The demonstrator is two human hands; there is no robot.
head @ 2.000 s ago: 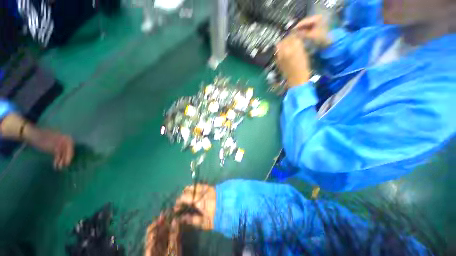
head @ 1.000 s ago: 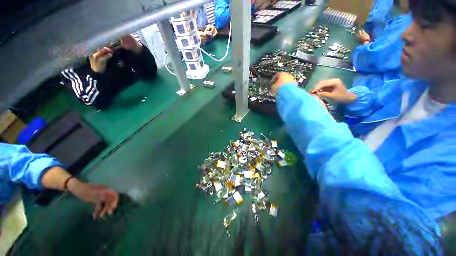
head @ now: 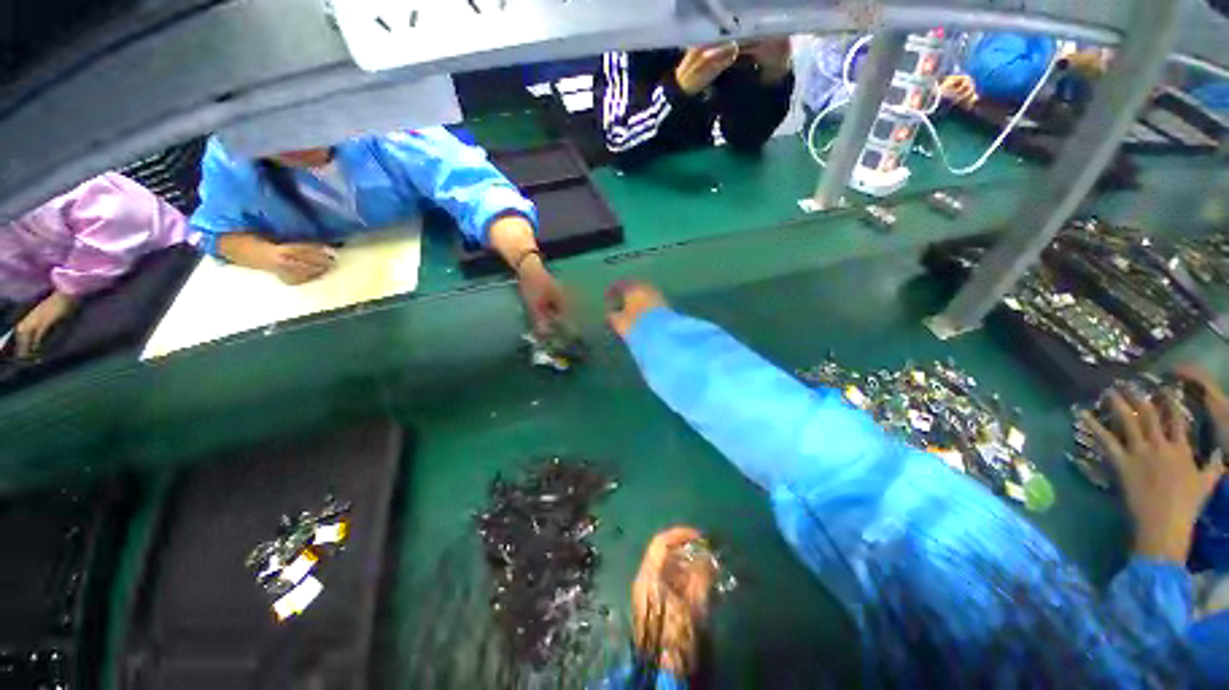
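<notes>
My right hand [head: 631,305] is stretched out over the green bench, its blue sleeve crossing from the lower right. Its fingers look curled; what they hold is too small to tell. My left hand [head: 674,593] is low in the middle, partly behind blurred hair strands, its fingers closed around a small shiny part [head: 710,557]. A pile of small black parts [head: 546,553] lies left of it. A pile of circuit board assemblies [head: 930,411] lies right of my right forearm, partly hidden by it. A small clump of boards [head: 553,351] lies under an opposite worker's hand, near mine.
A black tray [head: 384,539] at left holds a small heap of sub-assemblies [head: 299,555]. Another dark tray is at the left edge. A metal post [head: 1065,175] stands at right beside a full tray [head: 1112,297] and a neighbour's hands [head: 1146,438]. A pale sheet [head: 364,276] lies opposite.
The view has swung left, bringing in the left tray and black pile. My two hands now show; neither was clear a second ago. The opposite worker's hand now has a clump of boards beneath it.
</notes>
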